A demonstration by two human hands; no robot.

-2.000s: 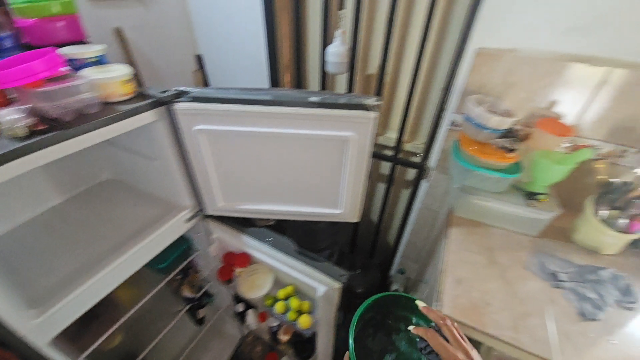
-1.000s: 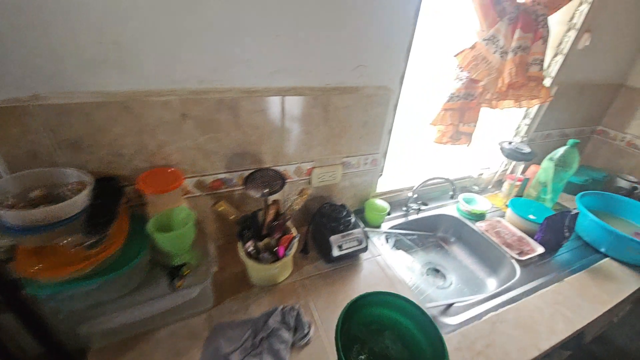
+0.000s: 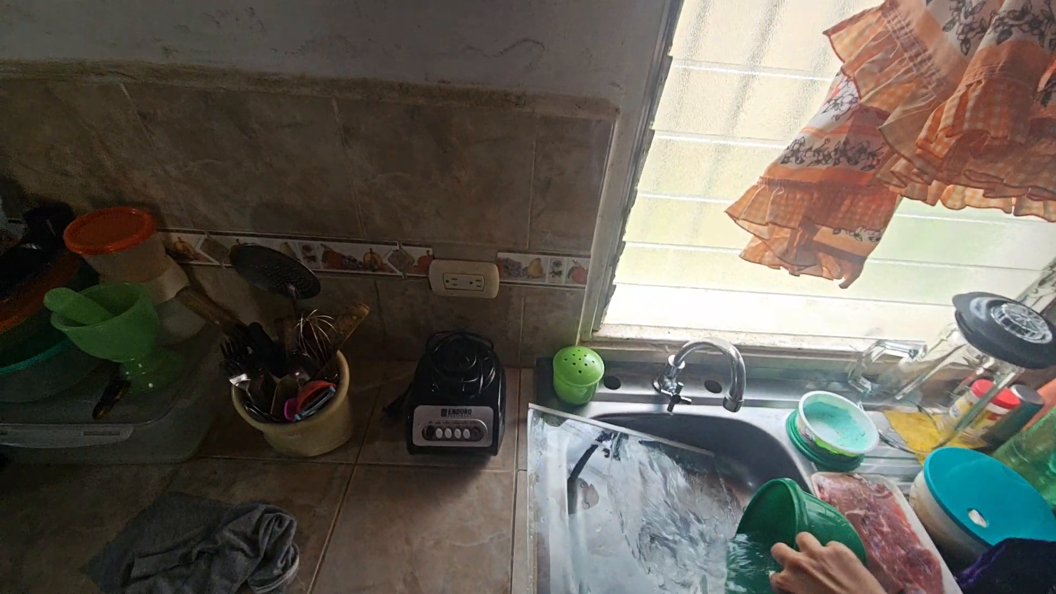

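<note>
At the lower right, my right hand [image 3: 825,568] grips the rim of a green plastic bowl [image 3: 813,516], which is tipped to the left. Water [image 3: 749,561] spills from it onto a clear flat panel [image 3: 561,495] with pale edge trim. The panel lies slanted over the left part of the stainless steel sink [image 3: 742,441], and water runs across its surface. Behind the sink stands a chrome faucet [image 3: 730,371]; no stream from it is visible. My left hand is not in view.
Right of the bowl are a tray of raw meat [image 3: 883,520], a tub with green paste [image 3: 837,425] and a blue-lidded container [image 3: 986,495]. Left of the sink stand a blender base [image 3: 456,396], a utensil pot [image 3: 330,421], a green cup [image 3: 577,375] and a grey cloth [image 3: 214,549].
The view has swung from the open refrigerator to the sink. The green bowl has moved from over the counter to the sink and is now tipped, with water coming out.
</note>
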